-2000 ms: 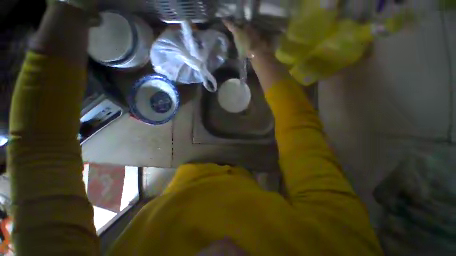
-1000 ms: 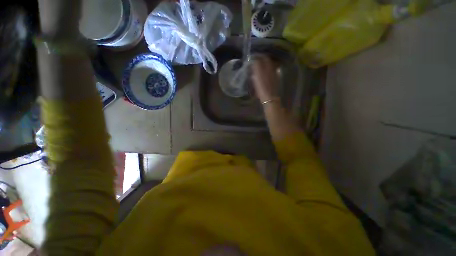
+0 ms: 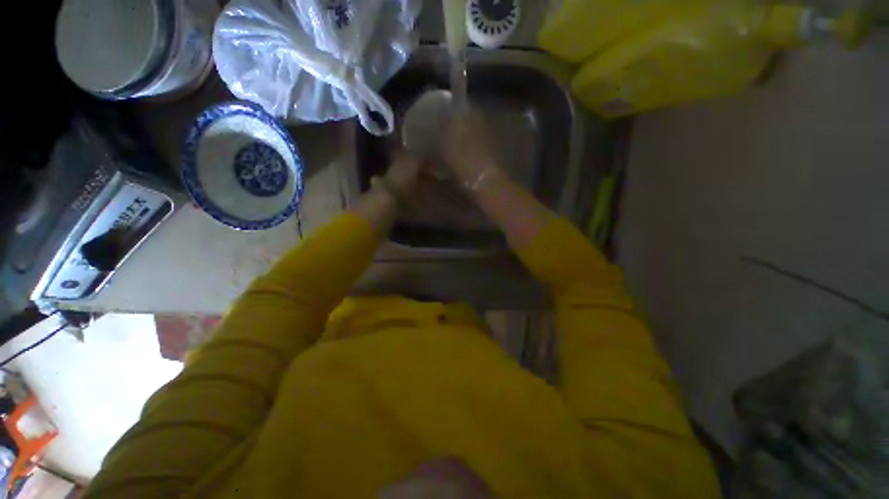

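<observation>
A small white bowl (image 3: 426,119) is under the running tap water in the metal sink (image 3: 546,156). My right hand (image 3: 470,148) is on the bowl's right side, blurred. My left hand (image 3: 407,175) is at the bowl's lower left, also blurred. Both hands are at the bowl, but their fingers are too blurred to show the exact grip. A blue-and-white patterned bowl (image 3: 244,166) sits on the counter left of the sink.
A knotted white plastic bag (image 3: 292,63) and a lidded white container (image 3: 122,44) stand at the back left. Yellow detergent bottles (image 3: 673,58) are at the back right. A black-and-white appliance (image 3: 107,239) is on the left. A round white dial-like object (image 3: 492,18) is by the tap.
My left arm has come down from the upper left, and my left hand is now in the sink. My right hand has moved left onto the bowl. The view has shifted slightly.
</observation>
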